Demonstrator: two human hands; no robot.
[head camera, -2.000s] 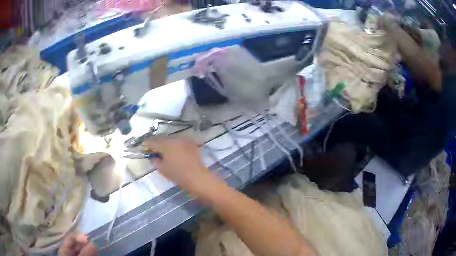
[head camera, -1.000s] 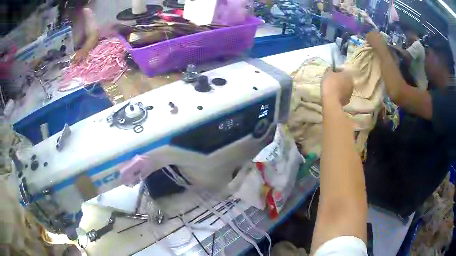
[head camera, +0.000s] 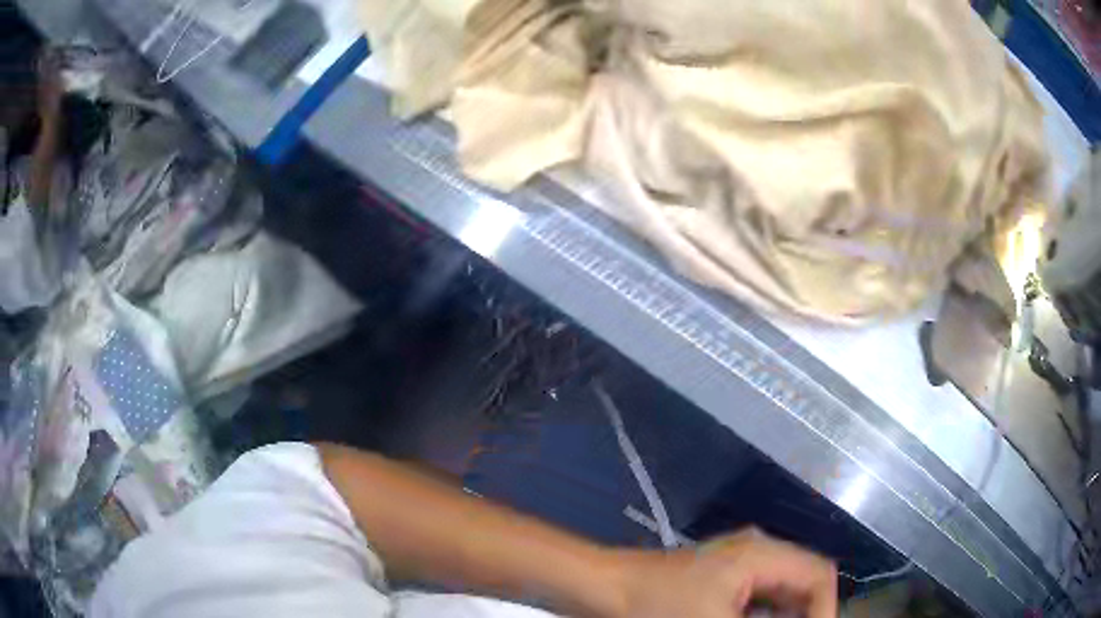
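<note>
My left hand (head camera: 743, 577) is at the bottom edge, partly cut off, below the table's front edge. Its fingers are curled; whether they hold anything is not clear. My right hand is out of view. A large cream garment (head camera: 749, 157) lies heaped on the sewing table, with folds reaching the printed ruler (head camera: 676, 320) along the front edge. The lit needle area of the sewing machine (head camera: 1026, 290) shows at the right, beside the garment.
Patchwork-print cloth (head camera: 139, 380) and pale cloth (head camera: 248, 302) are heaped at the left. A narrow white strip (head camera: 634, 453) lies or hangs below the table over the dark floor area. A blue edge (head camera: 314, 103) crosses the table at upper left.
The view has swung left and down, from the machine head and the person at right to the heaped garment. My raised right hand has left the picture; my left arm has come in.
</note>
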